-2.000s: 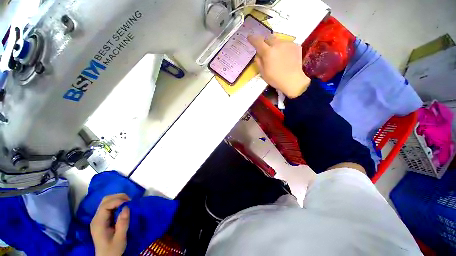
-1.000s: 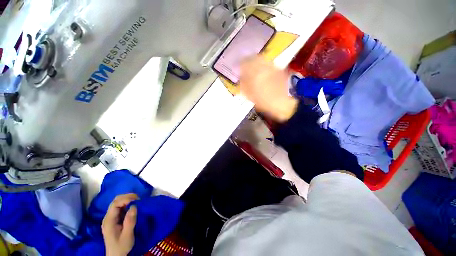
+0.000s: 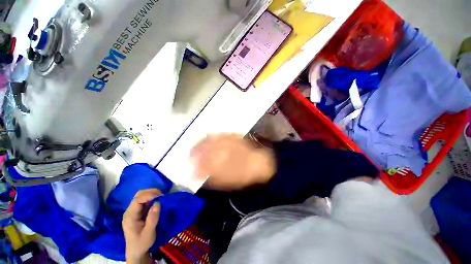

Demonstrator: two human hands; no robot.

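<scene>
My left hand (image 3: 140, 223) pinches the royal-blue garment piece (image 3: 178, 209) between thumb and fingers at the table's front left. The cloth is bunched left of and below the needle area and hangs over the table edge. A light-blue fabric piece (image 3: 78, 195) lies on the royal-blue cloth at the left. My right hand (image 3: 235, 161) is blurred, above the table's front edge, right of the cloth; its fingers are not clear and nothing shows in it. The white-grey sewing machine (image 3: 121, 56) stands over the table. The lit smartphone (image 3: 257, 50) lies at the table's right end.
A yellow card (image 3: 304, 32) lies under the phone. Dark-blue looped snips (image 3: 195, 58) lie on the bed under the machine arm. A red basket (image 3: 330, 127) at the right holds light-blue garments (image 3: 413, 98) and a red plastic bag (image 3: 367, 41). Another red basket (image 3: 187, 246) shows below the table.
My right hand has left the smartphone and moved down and left toward the royal-blue cloth. My left hand still holds the cloth. The view has shifted, showing more of the right-hand basket.
</scene>
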